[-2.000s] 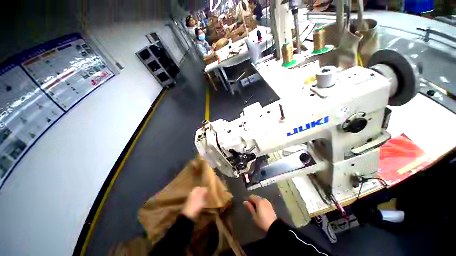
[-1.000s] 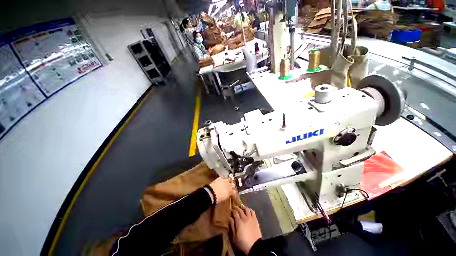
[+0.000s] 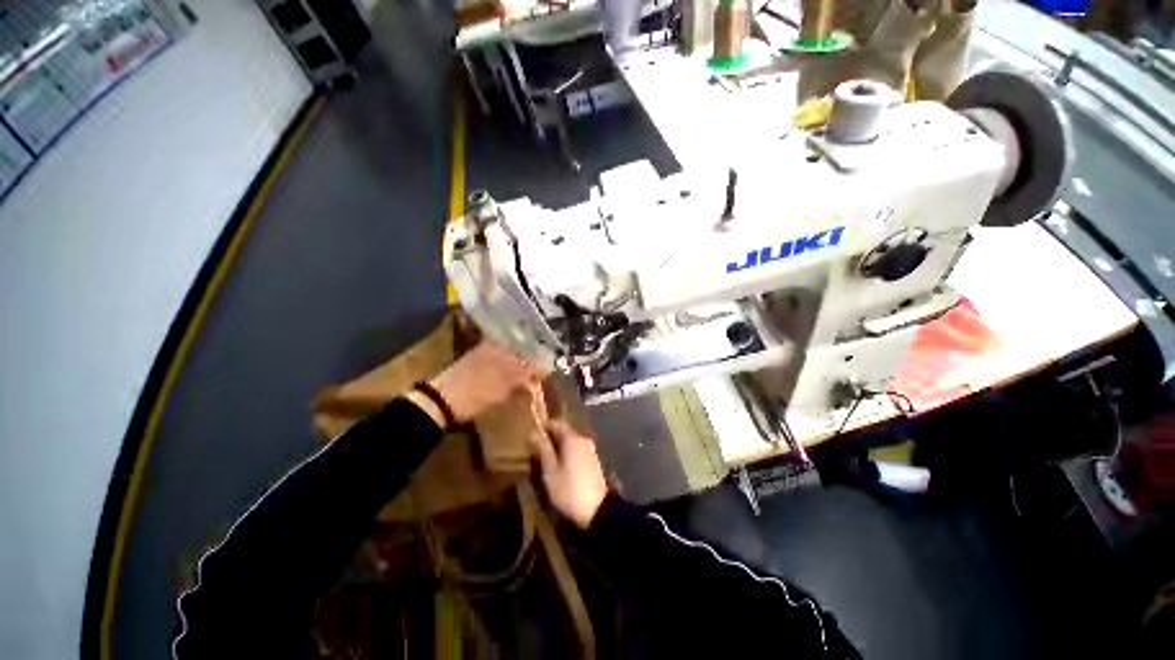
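Observation:
A brown bag body lies left of and below the needle end of the white JUKI sewing machine. My left hand is on the bag's upper edge beside the presser foot, its fingertips partly hidden by the machine head. My right hand pinches the bag's right edge just below the foot. Brown straps hang down over the lap from the bag. Whether the edge lies under the needle cannot be told.
Thread cones stand behind the machine. The dark handwheel is at its right end. A red sheet lies on the white table at the right. A yellow-lined grey walkway runs at the left. A red round item is at the lower right.
My left hand has moved from the bag's middle to its edge at the foot. My right hand, apart from the bag at first, now grips its edge. The view has tilted down.

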